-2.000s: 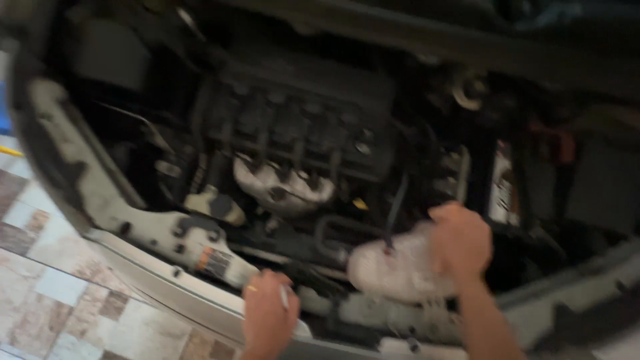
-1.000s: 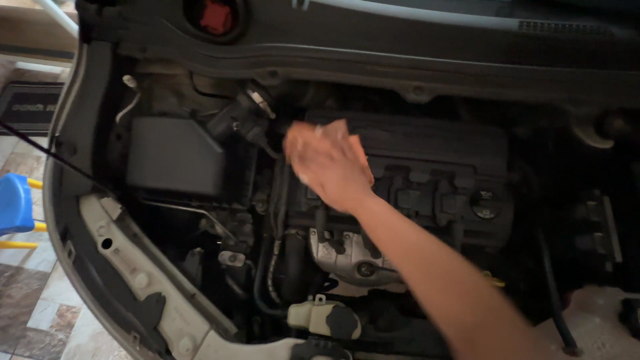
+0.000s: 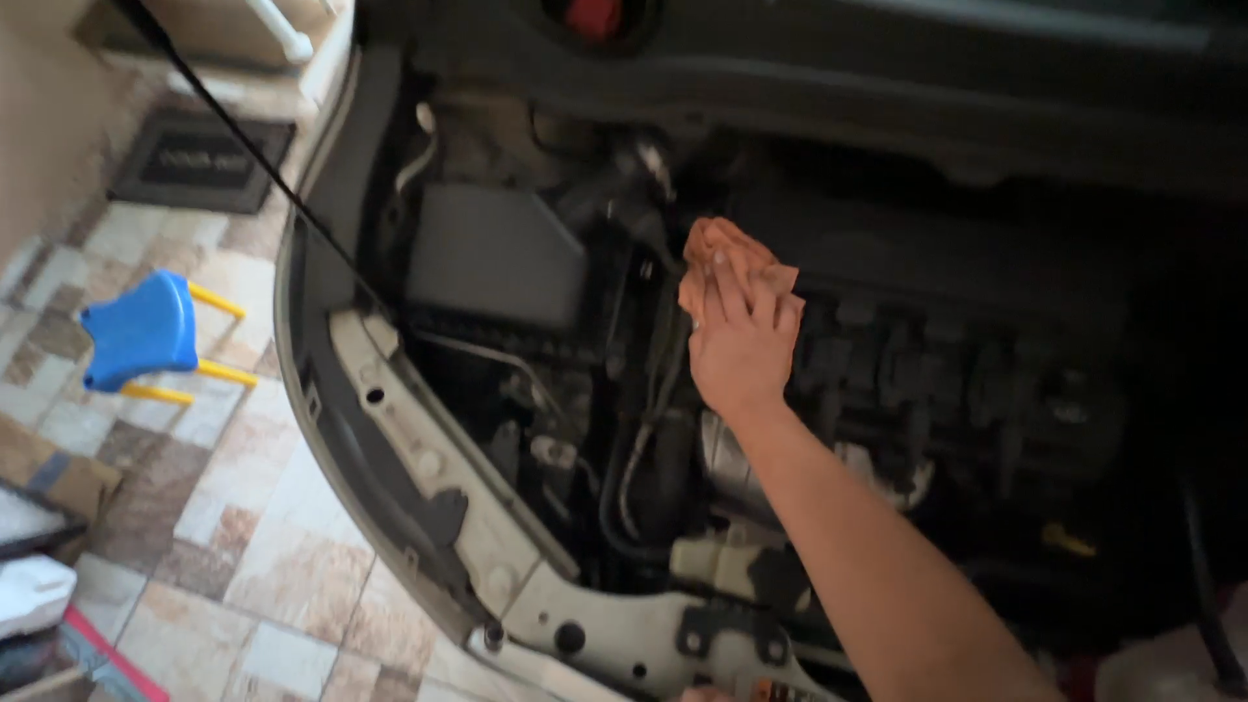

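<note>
My right hand point(image 3: 746, 356) presses a crumpled orange cloth point(image 3: 731, 258) at the left end of the black plastic engine cover point(image 3: 907, 263), fingers spread over it. The forearm comes in from the lower right and crosses above the metal heat shield point(image 3: 726, 458). Of my left hand point(image 3: 707, 694), only a small part shows at the bottom edge, by the front body panel point(image 3: 604, 624); what it touches is hidden. The black air filter box point(image 3: 492, 253) lies left of the cloth, with hoses point(image 3: 624, 478) between it and the engine.
A thin hood prop rod point(image 3: 249, 171) slants down to the fender's inner edge. Beyond the fender, a blue stool with yellow legs point(image 3: 146, 331) stands on the tiled floor, near a dark doormat point(image 3: 205, 161). Boxes point(image 3: 49, 468) lie at lower left. A cap point(image 3: 780, 575) sits behind the front panel.
My right hand was at the pale reservoir two seconds ago, then over the engine cover with the cloth. My left hand has mostly left the picture. The view has swung left.
</note>
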